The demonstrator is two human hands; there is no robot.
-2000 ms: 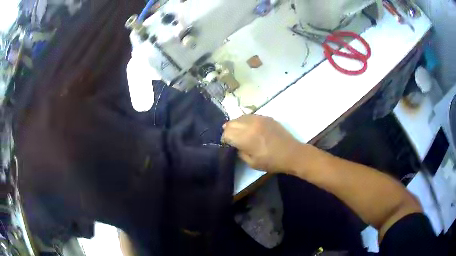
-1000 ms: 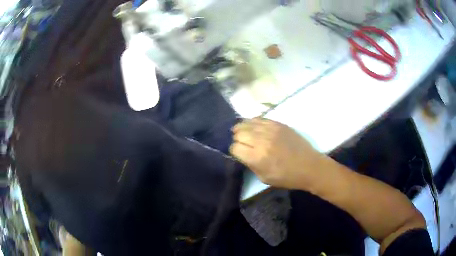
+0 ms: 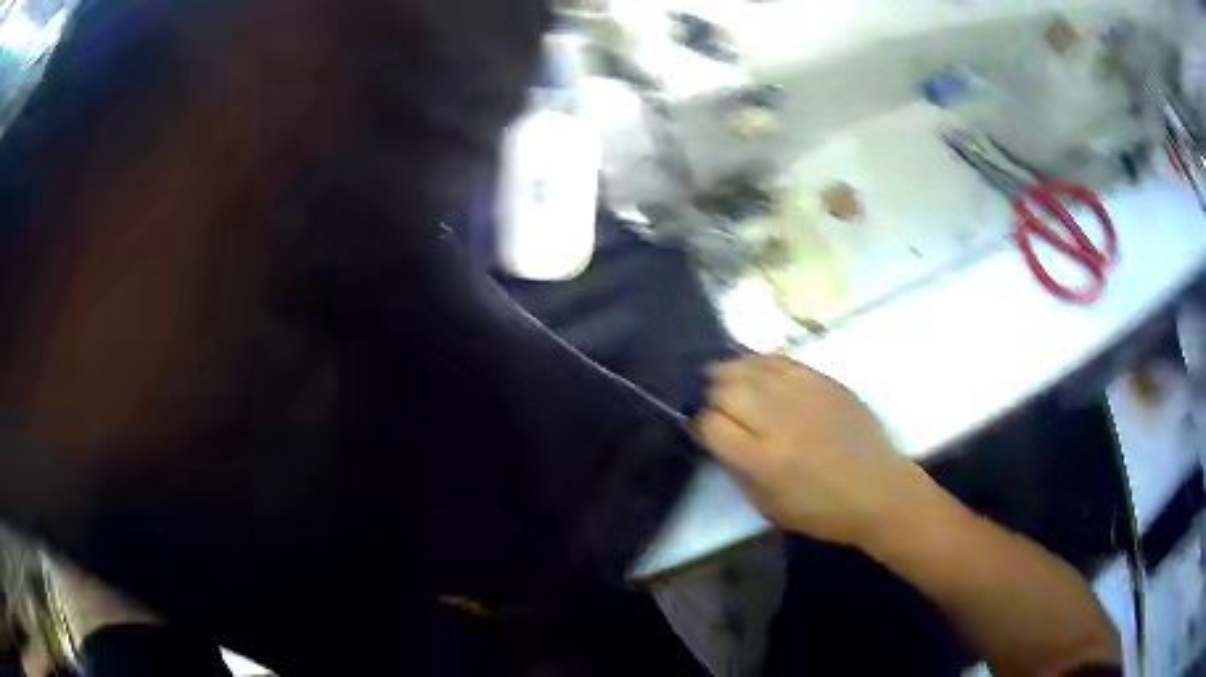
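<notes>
A large dark garment fills the left and centre, raised and blurred. A thin pale overlocked edge runs diagonally across it to my right hand, which pinches the cloth at the table's front edge. A smoother dark navy piece lies between that edge and the sewing machine head. The white oval attachment stands beside the needle area, where details are blurred. At the lower left a forearm and dark sleeve show; my left hand itself is hidden behind the garment.
Red-handled scissors lie on the machine bed at the right, blades pointing up-left. A small brown patch is on the bed. The white table has an edge running diagonally below. Dark cloth hangs below it.
The garment's left part has risen and spread over the upper left. The machine, scissors and my right hand sit farther right in view. My right hand keeps its pinch; the pale edge shows longer.
</notes>
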